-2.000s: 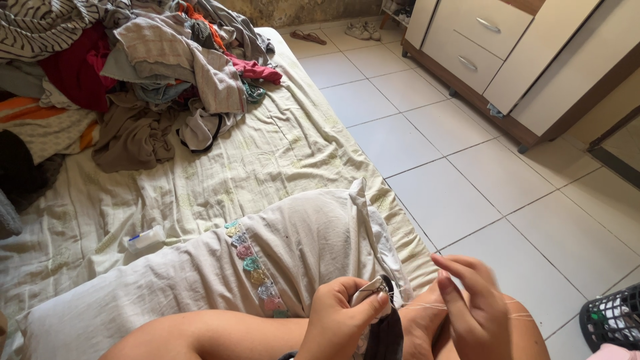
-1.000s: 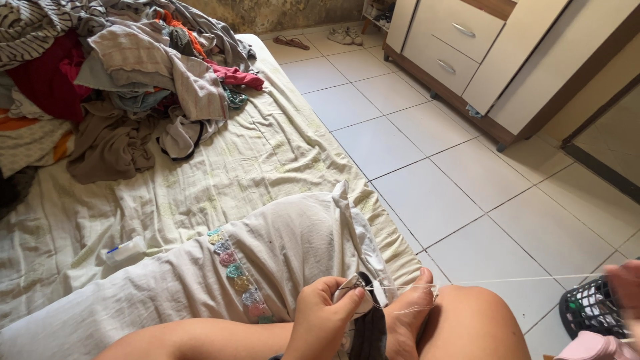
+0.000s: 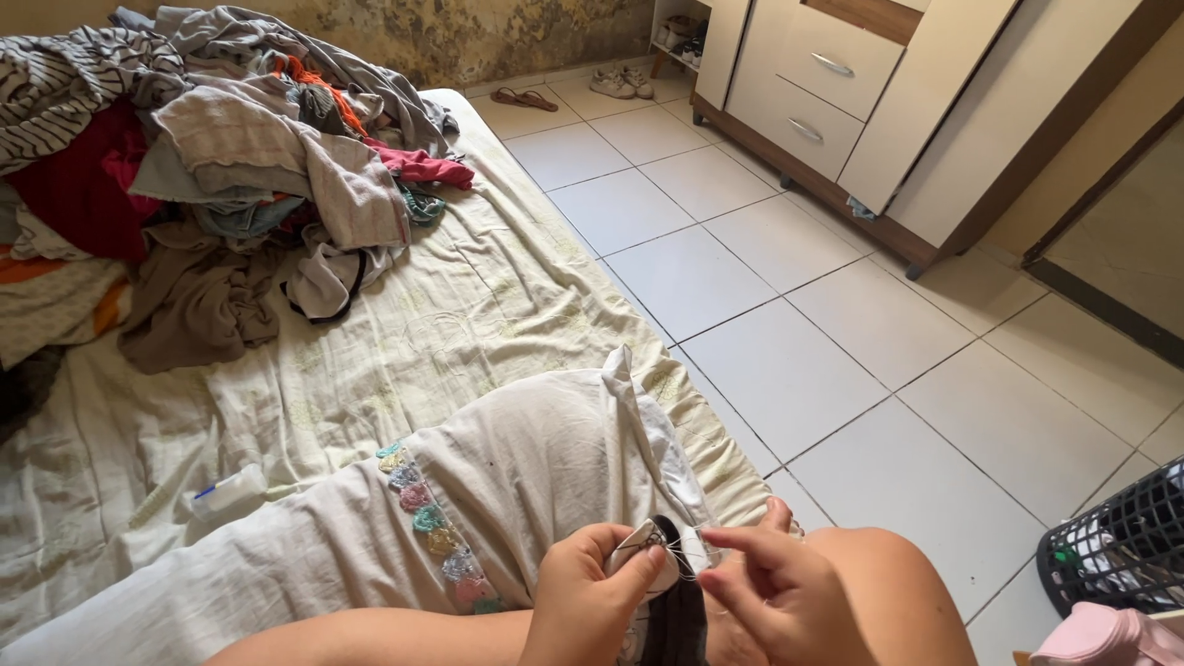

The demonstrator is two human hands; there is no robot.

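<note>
Low in the view, my left hand (image 3: 592,587) pinches a piece of black and white fabric (image 3: 673,610) between thumb and fingers. White thread (image 3: 683,558) runs in loops from the fabric toward my right hand (image 3: 772,587). That hand is just right of the fabric, thumb and index finger apart beside the thread; whether it holds a needle or the thread is too small to tell. The fabric hangs down between my bent legs. A white pillow (image 3: 527,453) with a colorful crocheted strip lies just beyond.
A heap of clothes (image 3: 240,157) covers the bed's (image 3: 518,305) far left. A small clear plastic item (image 3: 228,490) lies near the pillow. A black basket (image 3: 1119,536) and pink cloth (image 3: 1105,638) are at right. Beyond the tiled floor stand a wardrobe (image 3: 832,120) and shoes (image 3: 622,83).
My right hand was stretched far out to the right with the thread drawn taut one second ago; it is back beside the fabric. My left hand keeps its grip on the fabric.
</note>
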